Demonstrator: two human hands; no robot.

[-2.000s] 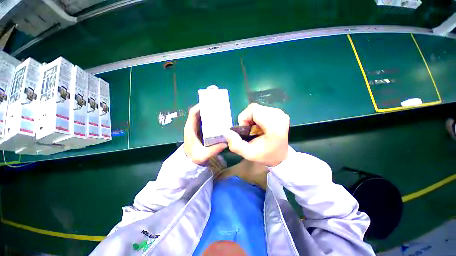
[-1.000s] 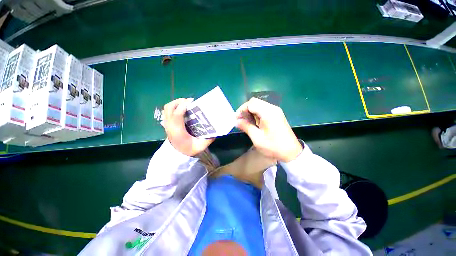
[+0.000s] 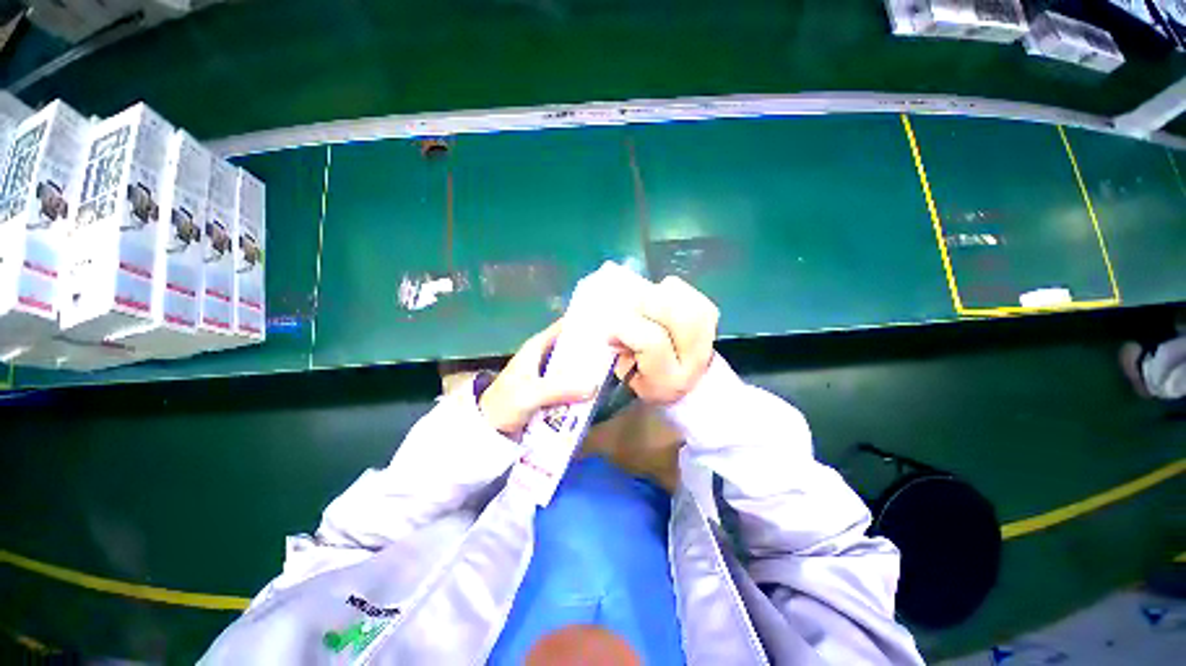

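A long white printed carton (image 3: 557, 449) is held in front of my chest, tilted, with its upper end away from me. My left hand (image 3: 523, 383) is closed around the carton's left side. My right hand (image 3: 670, 341) is at the carton's upper end with its fingers bent against it. A dark piece shows below my right fingers; what it is cannot be told. The fingertips at the carton's end are blurred and overexposed.
White cartons (image 3: 120, 228) stand stacked on the green bench (image 3: 780, 208) at the left. A yellow-taped rectangle at the right holds a small white item (image 3: 1044, 298). Boxes (image 3: 1074, 42) lie beyond the rail. A black stool (image 3: 931, 549) stands at the lower right. Part of a person (image 3: 1161, 368) shows at the right edge.
The carton has turned from its end face showing to its long side showing and slants toward my body. My right hand has moved onto its upper end. More boxes show beyond the rail.
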